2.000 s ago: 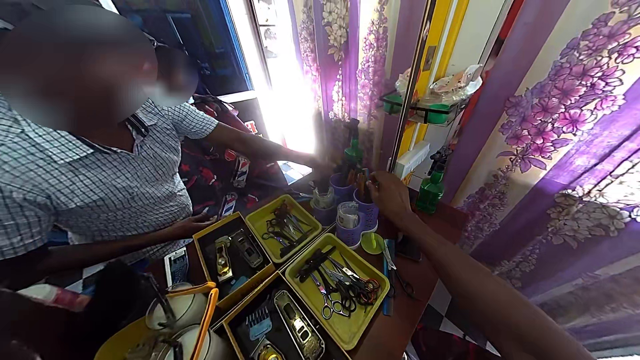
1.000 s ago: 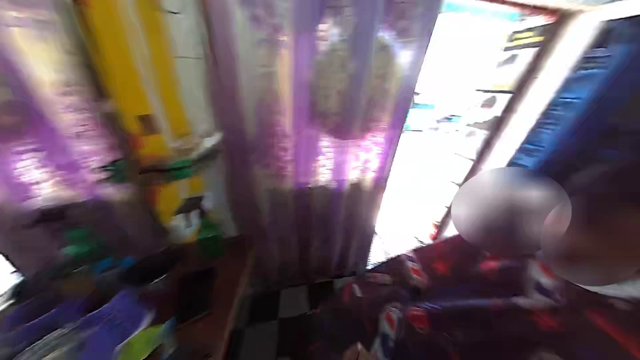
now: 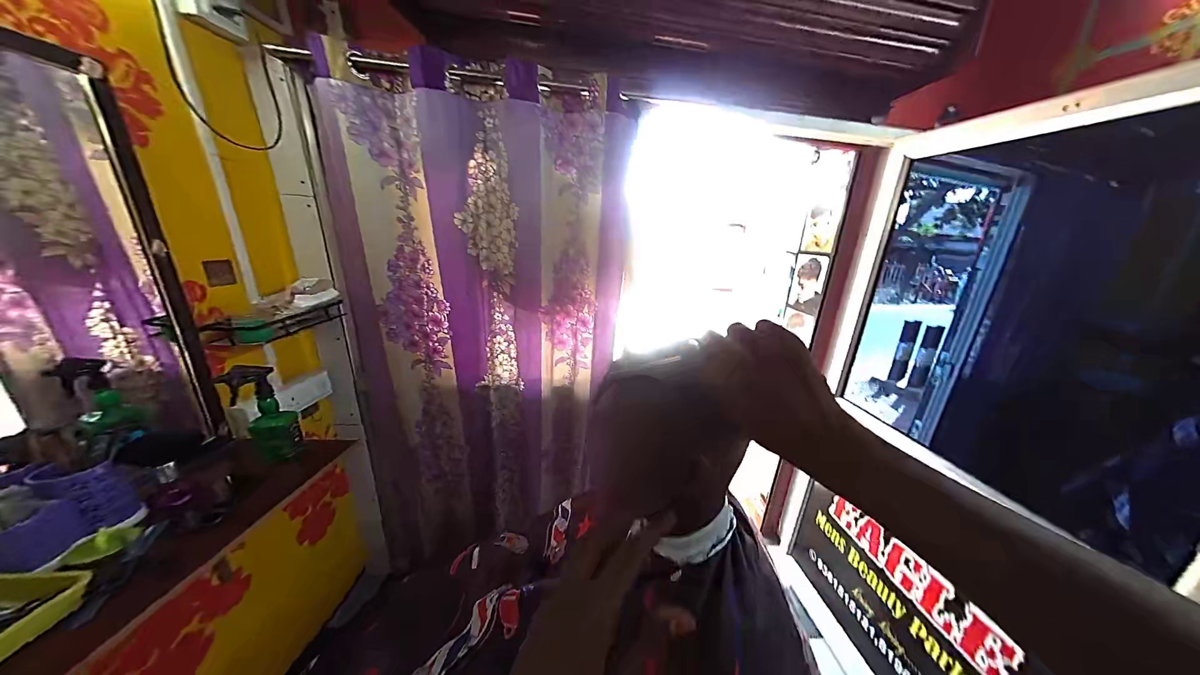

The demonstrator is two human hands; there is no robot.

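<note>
A seated person's head [image 3: 656,441] is at the centre, with a white strip [image 3: 698,544] around the neck and a dark patterned cape [image 3: 741,600] over the shoulders. My right hand [image 3: 773,384] comes in from the right and rests on top of the head, fingers curled; whether a tool is between them is hidden. Low in the centre is my left hand [image 3: 609,562], blurred, by the jaw and neck; its fingertips are unclear.
At left a counter [image 3: 253,506] holds a green spray bottle [image 3: 274,422], purple baskets [image 3: 84,502] and a yellow-green tray [image 3: 42,609]. A mirror [image 3: 84,272] hangs above. Behind the person are a floral curtain [image 3: 478,281] and an open glazed frame [image 3: 1031,347] at right.
The view has swung right, from the counter to the caped person. Two seconds ago a hand of mine was at the purple containers; now both hands are at the person's head and neck.
</note>
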